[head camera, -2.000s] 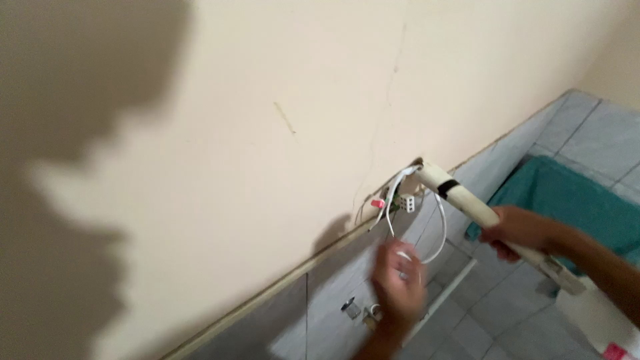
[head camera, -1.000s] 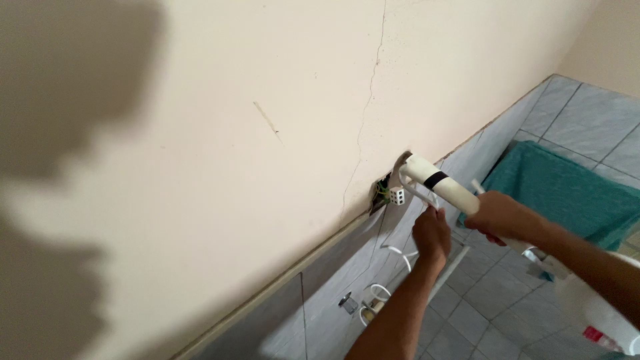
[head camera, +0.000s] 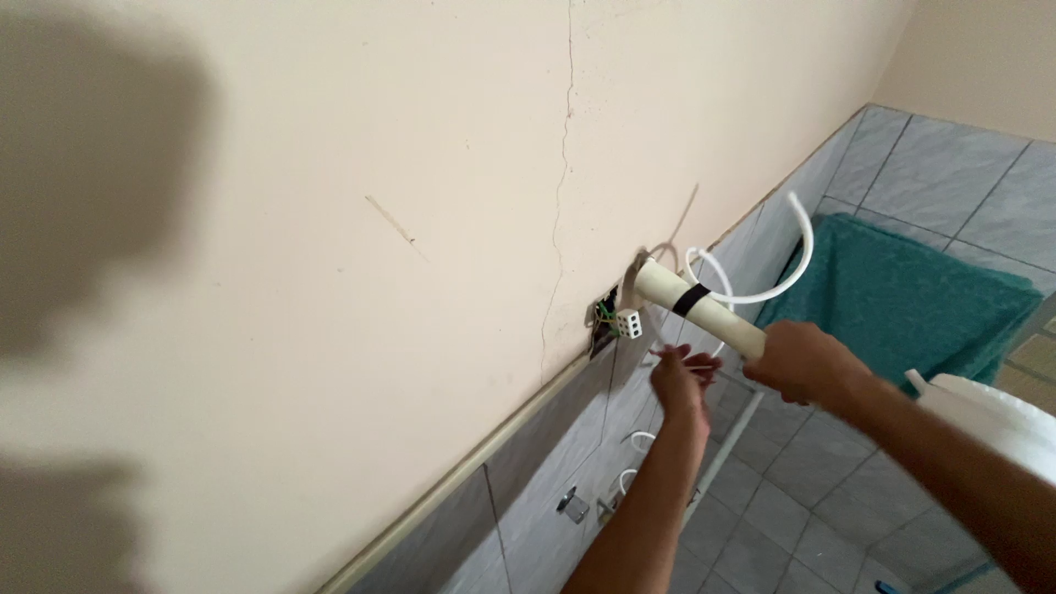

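Observation:
My right hand [head camera: 796, 361] grips a cream plastic pipe [head camera: 726, 323] with a band of black tape [head camera: 691, 299]; its far end meets the wall at a small hole. Below that end my left hand [head camera: 683, 379] has its fingers bent around what looks like a thin white wire, blurred. A white cable [head camera: 771, 295] loops behind the pipe, and one end sticks up free. Left of the pipe, a white porcelain terminal block [head camera: 629, 324] hangs by an open wall box [head camera: 604, 318] with green wires.
The painted wall [head camera: 462, 247] has a long crack and meets grey tiles along a trim strip [head camera: 462, 470]. A teal towel [head camera: 899, 305] hangs at the right, near a white object [head camera: 990, 412]. A chrome fitting [head camera: 572, 505] is low on the tiled wall.
The white cable's loop now rises above the pipe, where one second ago it hung near my left hand. The right hand keeps its grip on the pipe throughout.

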